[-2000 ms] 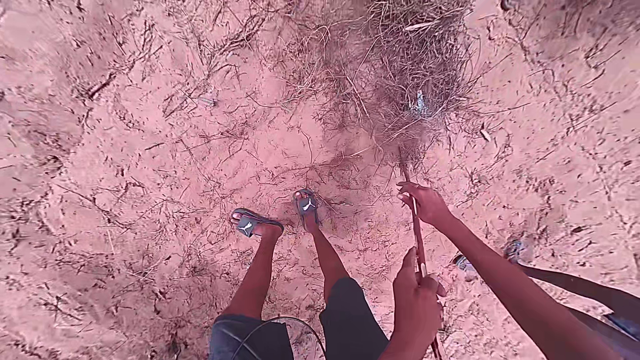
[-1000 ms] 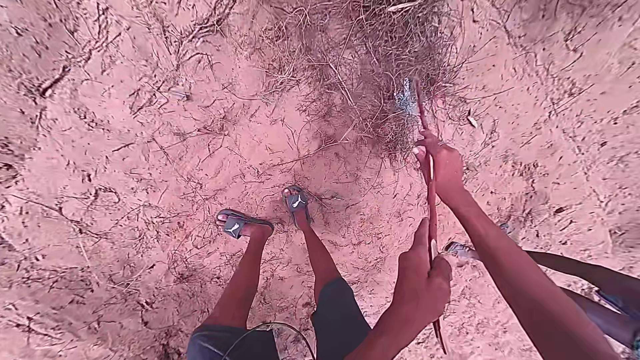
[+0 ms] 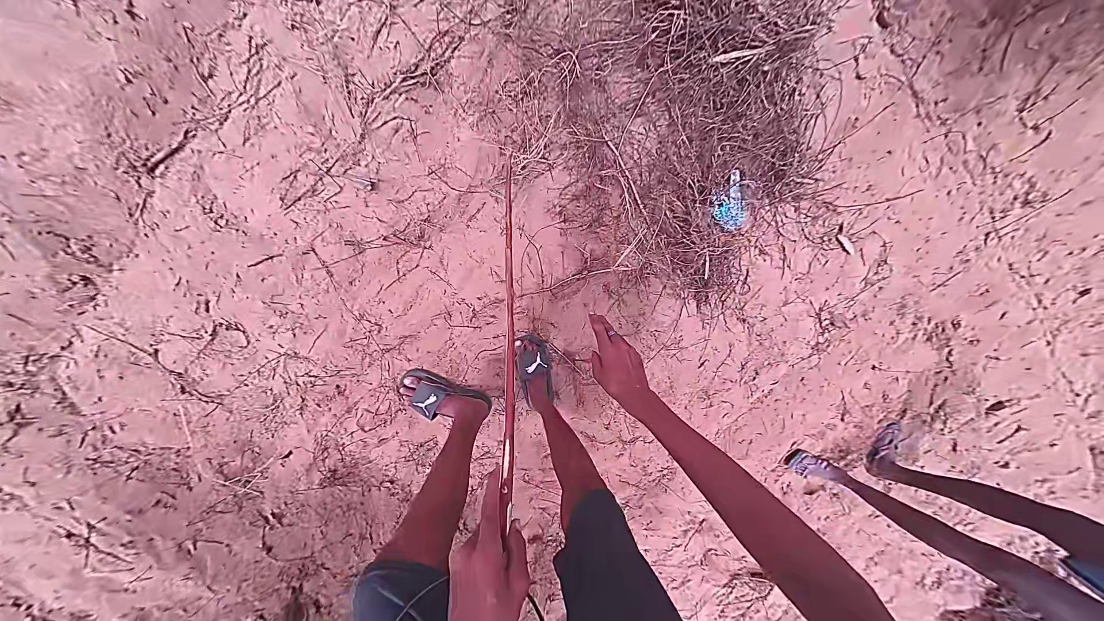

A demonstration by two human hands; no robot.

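Observation:
A long, thin wooden stick (image 3: 509, 319) runs upward from my left hand (image 3: 490, 561), which grips it near its lower end at the bottom centre. Its far end reaches the sandy ground beside a heap of dry twigs (image 3: 716, 103). To the right of the stick, my right hand (image 3: 617, 358) is off it, with its fingers extended and nothing in them; a ring shows on one finger. On the near edge of the heap lies a small blue and white scrap (image 3: 730, 207).
My feet in slide sandals (image 3: 535, 364) stand on sand on either side of the stick. At the lower right are another person's legs (image 3: 949, 535) and feet. A thicker dry branch (image 3: 168, 153) lies at the upper left, and loose twigs are scattered around.
My right hand has let go of the stick, which it held in both earlier frames. The stick has swung left, away from the blue and white scrap, with my left hand still on it.

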